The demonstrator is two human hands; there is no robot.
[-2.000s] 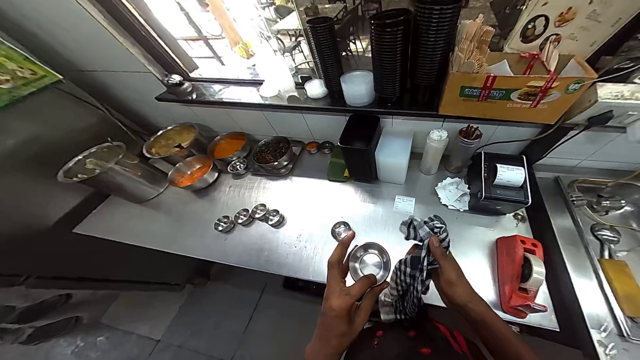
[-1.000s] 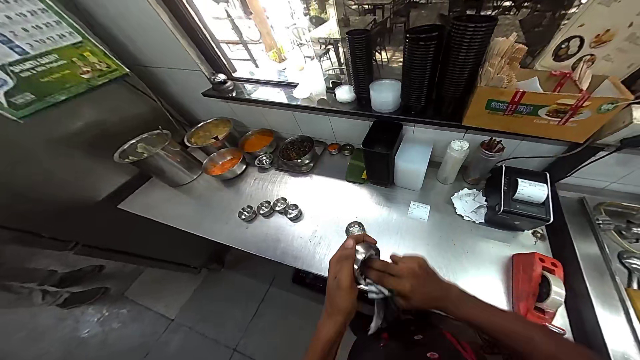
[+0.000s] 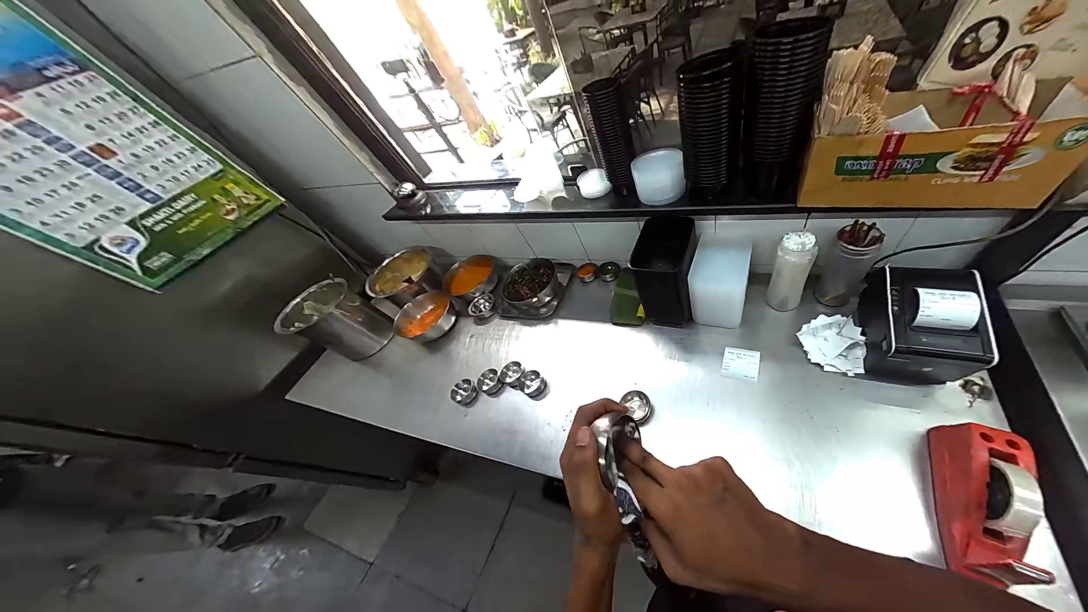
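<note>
My left hand (image 3: 592,484) grips a steel bowl (image 3: 606,446) by its side, above the near edge of the steel counter (image 3: 731,442). My right hand (image 3: 705,518) presses a black-and-white checked cloth (image 3: 627,503) against the bowl, its fingers at the bowl's mouth. Part of the cloth is hidden between the hands. Just beyond my left fingertips, a small steel cup (image 3: 636,406) rests on the counter. Farther left stand several small steel cups (image 3: 511,373) in a loose group.
Steel pots of food (image 3: 348,327) line the back left. A black bin (image 3: 662,272), white container (image 3: 719,280), receipt printer (image 3: 931,323) and red tape dispenser (image 3: 977,501) stand right. Above are stacked black cups (image 3: 707,127) and a carton (image 3: 926,174). A person's shoes (image 3: 251,531) show lower left.
Two seconds ago the bowl and cloth were apart, one in each hand; now both hands are together, with the cloth at the bowl. The view has swung left, showing the wall calendar.
</note>
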